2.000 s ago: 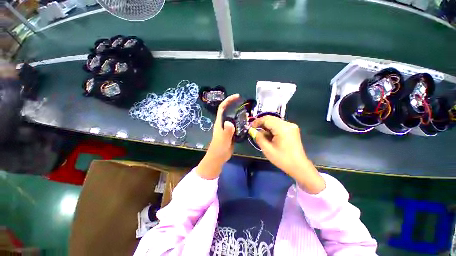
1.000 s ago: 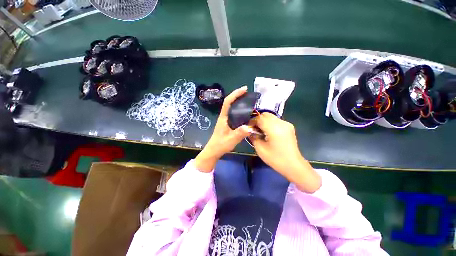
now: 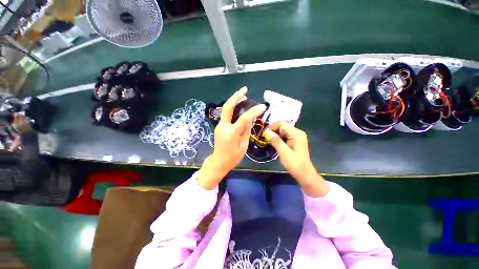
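A white camera housing with a dark open interior stands at the bench edge, its white bracket behind it. My left hand has its fingers around a black camera head module above the housing's left side; the fingers partly hide it. Red, yellow and orange wires run between module and housing. My right hand pinches at these wires over the housing mouth, with a small yellow piece at the fingertips. The exact fingertip contact is hidden.
A tangled heap of white loops lies left, beside another head module. More black modules cluster farther left. Wired camera units stand right. A fan, rail, carton and person's hand also show.
The module has been turned and moved back from in front of the housing to above its left side. My left fingers are more spread. The view has shifted, showing more of the fan.
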